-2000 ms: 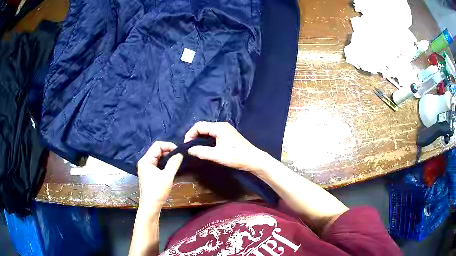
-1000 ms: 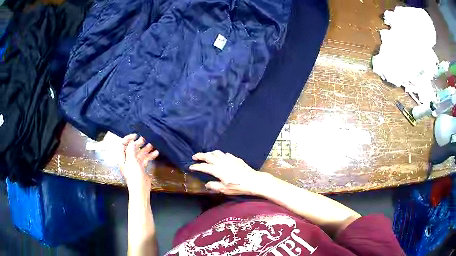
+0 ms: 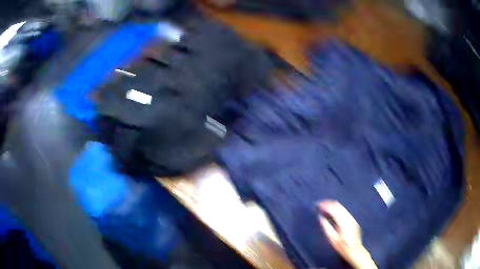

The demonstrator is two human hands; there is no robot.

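The frame is strongly blurred. The navy garment (image 3: pixel 310 184) lies spread over the table's right part, its wrinkled lining up. A small white label (image 3: pixel 384 192) shows on it. One hand, which looks like my right hand (image 3: pixel 343 231), is over the garment's lower part, left of the label. Its fingers look curled; whether they pinch any cloth cannot be told. Its forearm is cut off by the bottom edge. My left hand cannot be made out; a pale blur lies by the table edge near the bottom.
Black garments (image 3: pixel 179 100) with white tags lie left of the navy garment. The wooden table's near edge (image 3: pixel 181 192) slants down to the right, with bright glare. Blue bins or bags (image 3: pixel 97 178) stand beside the table at left. A blue strip (image 3: pixel 110 60) shows at upper left.
The view has swung left and tilted, bringing in more black garments and blue items. The bottles and white cloth at the right are no longer seen clearly. Only one hand is now distinguishable.
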